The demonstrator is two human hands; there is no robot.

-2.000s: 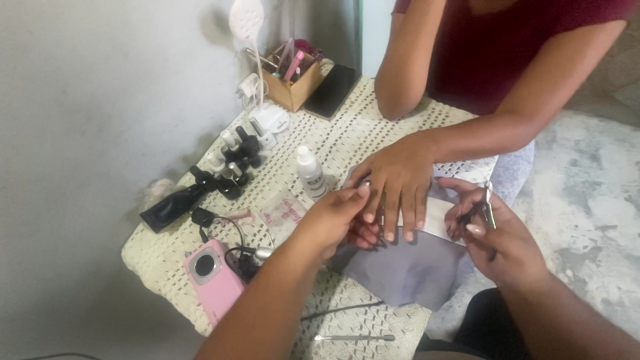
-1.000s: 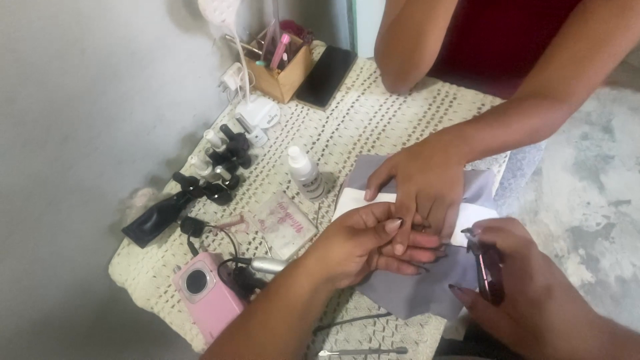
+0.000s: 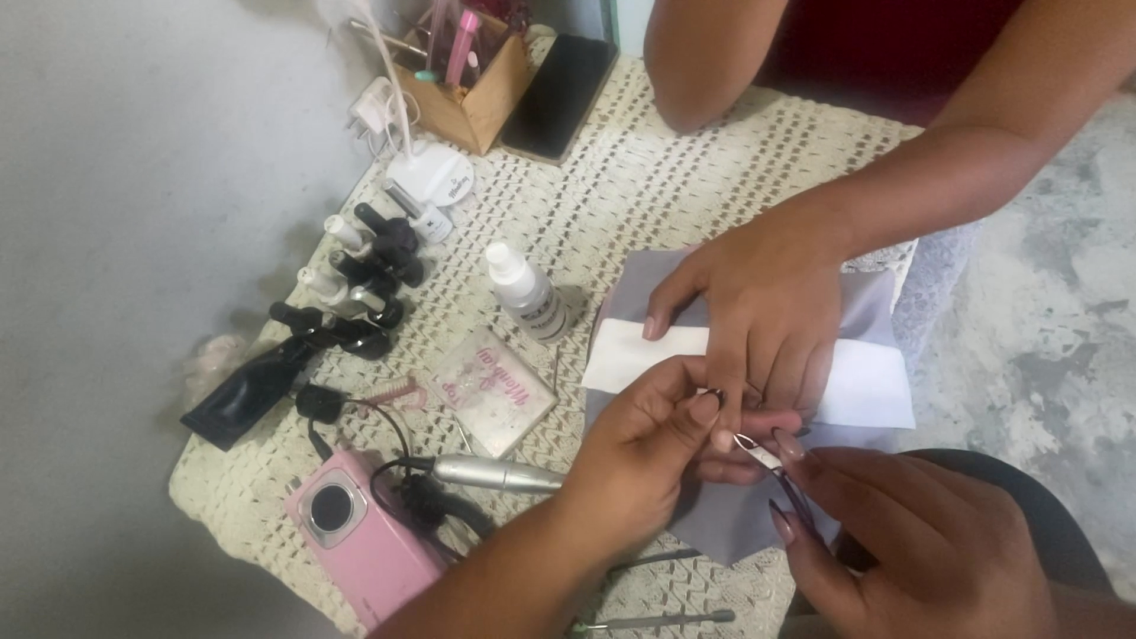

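My left hand (image 3: 657, 435) grips a finger of another person's hand (image 3: 772, 293), its thumb on top near the fingertip. Between the thumb and fingers of my right hand (image 3: 887, 524) is a pair of cuticle nippers (image 3: 781, 475), whose metal jaws meet that fingertip at the nail. The person's hand lies palm down, partly over a white strip (image 3: 870, 382) on a grey cloth (image 3: 732, 532). Some of my left fingers are hidden beneath the held finger.
Left of the hands are a white spray bottle (image 3: 528, 293), a square plate (image 3: 493, 390), a silver nail drill handpiece (image 3: 497, 473) and its pink control unit (image 3: 364, 541). Several polish bottles (image 3: 382, 257), a wooden box (image 3: 475, 106), a phone (image 3: 562, 98) and a metal tool (image 3: 657, 621) lie on the crocheted tablecloth (image 3: 621, 204).
My right hand has brought the nippers leftward to the person's fingertip; one second ago they were beside the white strip. My left hand still holds the finger.
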